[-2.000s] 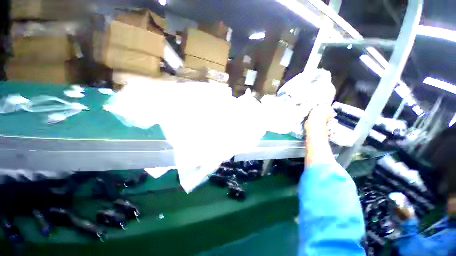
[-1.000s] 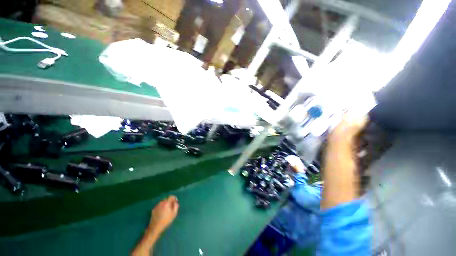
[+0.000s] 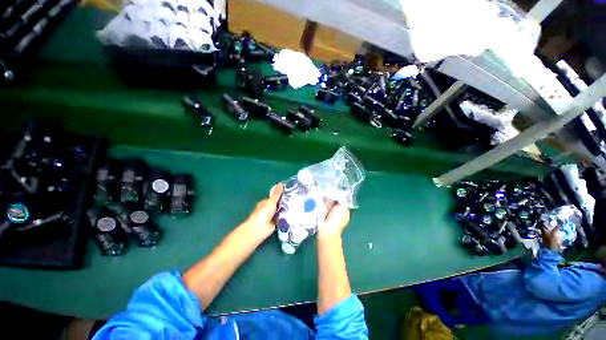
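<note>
A clear plastic bag [image 3: 344, 171] is held above the green bench, in front of me. It holds round discs [image 3: 298, 211], white, blue and dark. My left hand [image 3: 268, 209] grips the bag's left side. My right hand [image 3: 334, 218] grips its right side, near the crinkled upper end. The bag's upper end points up and right, the discs lie towards the lower left. The fingertips are partly hidden by the bag.
Black cylindrical units [image 3: 139, 199] stand left, beside a black tray [image 3: 50, 249]. More units [image 3: 372, 93] lie along the back and in a heap [image 3: 495, 216] at right. There a co-worker's blue sleeve [image 3: 555, 279] and hand show. White sheeting [image 3: 452, 30] lies on the raised shelf.
The view has swung down and left to the bench. My right hand, earlier reaching out at the upper right, is now in front of me on the disc bag with my left hand.
</note>
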